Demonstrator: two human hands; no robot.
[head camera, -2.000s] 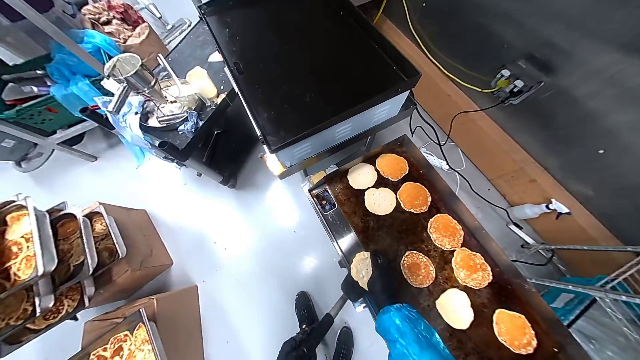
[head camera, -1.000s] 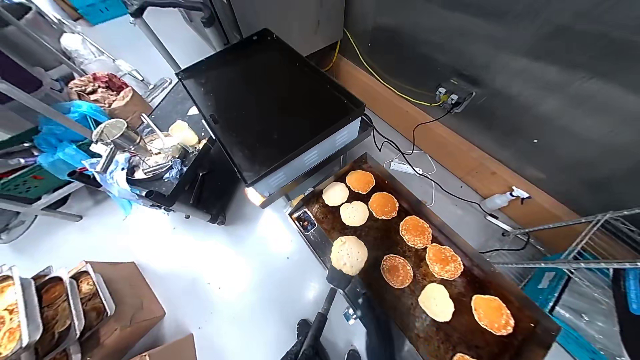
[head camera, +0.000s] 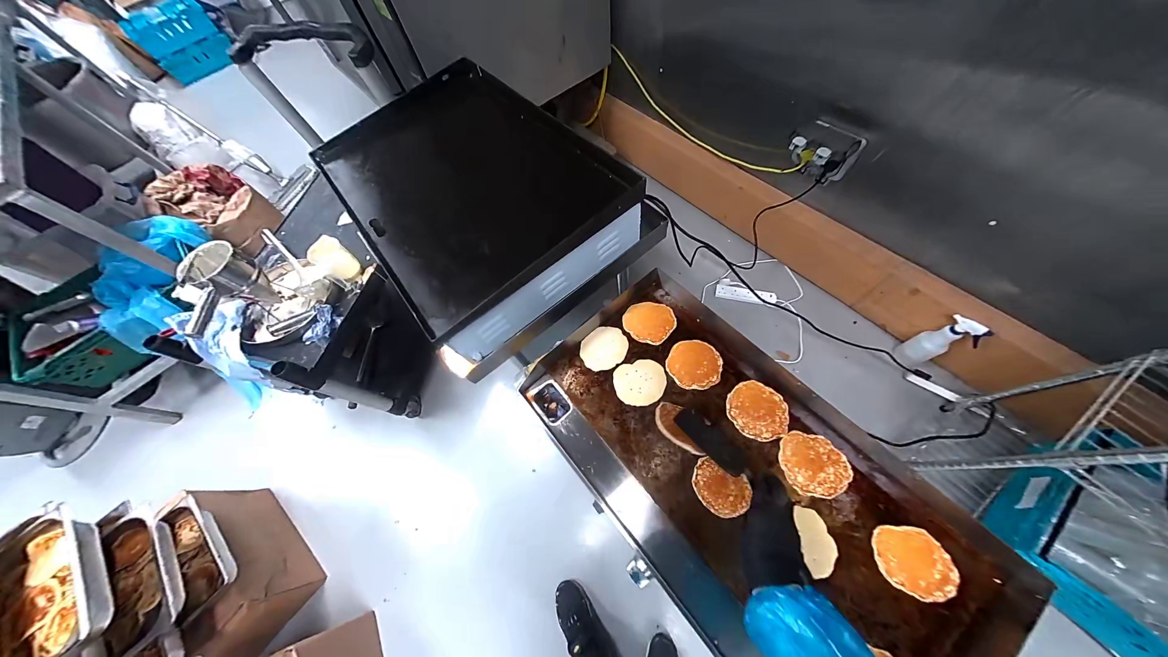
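My right hand (head camera: 774, 534), in a black glove with a blue plastic sleeve cover, is over the griddle (head camera: 639, 493). It appears closed on a black spatula (head camera: 710, 442), whose blade overlaps a browned pancake (head camera: 673, 427). Just below the blade lies another browned pancake (head camera: 722, 487). A pale pancake (head camera: 815, 542) is partly hidden beside the hand. Two pale pancakes (head camera: 640, 382) and several browned ones (head camera: 815, 464) lie farther along the plate. My left hand is out of view.
A black flat-topped appliance (head camera: 484, 192) stands beyond the griddle. At left are a cluttered black cart (head camera: 319, 365) and metal trays of pancakes (head camera: 91, 575) by cardboard boxes (head camera: 260, 557). A spray bottle (head camera: 931, 343), cables and a wire rack (head camera: 1077, 456) are at right.
The pale pancake at the near edge two seconds and one second ago no longer shows there; a browned one lies under the spatula. My left hand has left the view. The view has shifted.
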